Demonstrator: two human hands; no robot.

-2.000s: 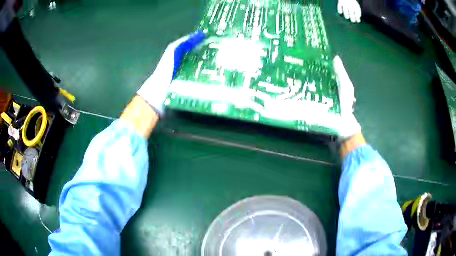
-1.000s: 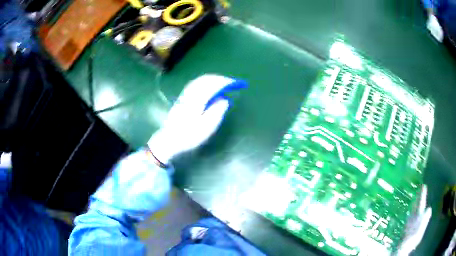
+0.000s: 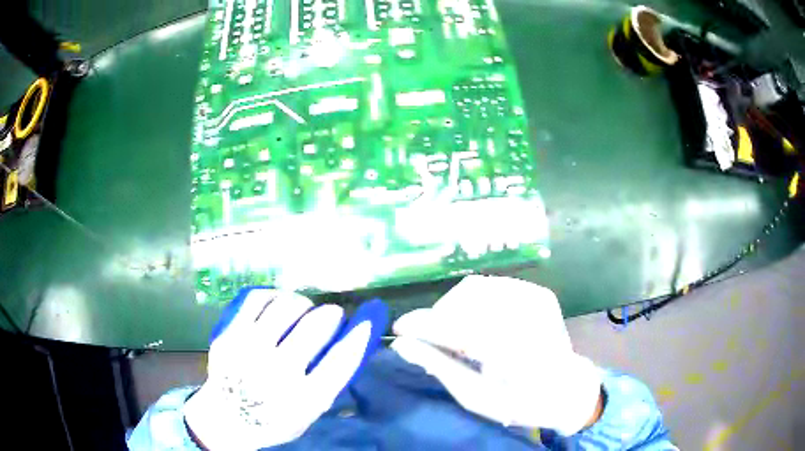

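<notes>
The green circuit board (image 3: pixel 353 132) lies in front of me with its silvery pads and tracks up, its near edge close to the bench's front edge. Glare whitens its near part. My left hand (image 3: pixel 282 361), in a white glove with blue fingertips, is just below the board's near left edge, fingers curled. My right hand (image 3: pixel 494 352), in a white glove, is beside it with fingertips pinched. The fingertips of both hands nearly meet. A thin, pale thing seems to show between them, too small to name. What lies under the board is hidden.
The left tray with a yellow ring (image 3: pixel 32 107) is at the far left, and a thin strand runs from it across the green bench (image 3: pixel 115 176). The hazard tape roll (image 3: pixel 644 42) and a black box (image 3: pixel 737 123) stand at the right. A dark cable hangs along the right bench edge.
The board has moved from the right to the middle in front of me as the view turned. My right hand has let go of its edge. Both hands have come together at its near side.
</notes>
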